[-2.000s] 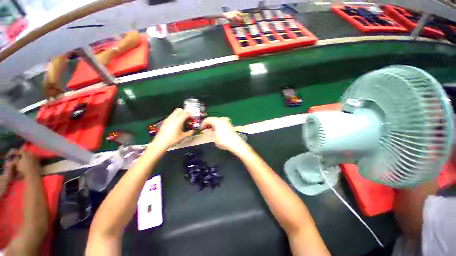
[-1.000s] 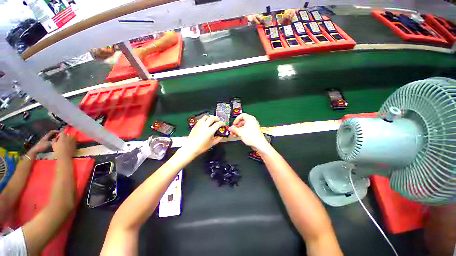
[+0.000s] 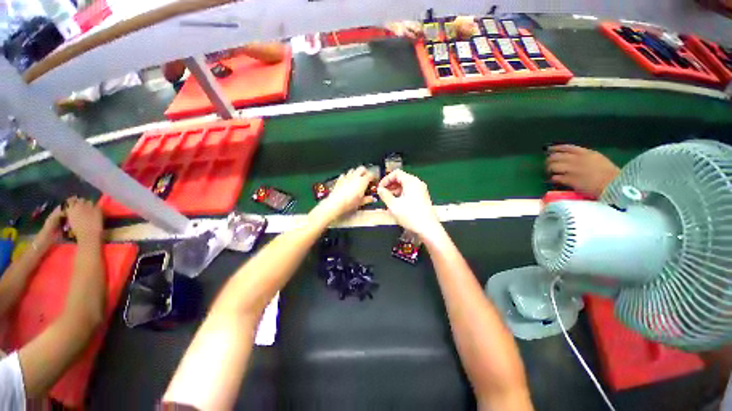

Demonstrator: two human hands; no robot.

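Note:
My left hand [image 3: 351,189] holds a phone unit [image 3: 372,178] over the near edge of the belt; the fingers cover most of it. My right hand [image 3: 405,197] touches the unit's right side with thumb and forefinger pinched; whether a small part is between them cannot be seen. A pile of small black parts [image 3: 347,274] lies on the dark mat below my hands. Another phone unit [image 3: 407,246] lies beside my right wrist. More units lie along the belt edge, one [image 3: 274,197] to the left and one [image 3: 393,163] just beyond my right hand.
A desk fan [image 3: 594,233] stands at right, with another person's hand [image 3: 579,169] behind it. A red tray [image 3: 193,172], metal post [image 3: 104,160], clear bag [image 3: 197,250] and dark phone [image 3: 150,289] are left. My left forearm partly covers a white smartphone [image 3: 268,321].
Another person's hand has appeared over the belt at right, where a phone unit lay. My hands stay together at the belt edge. The white smartphone is more covered by my left arm.

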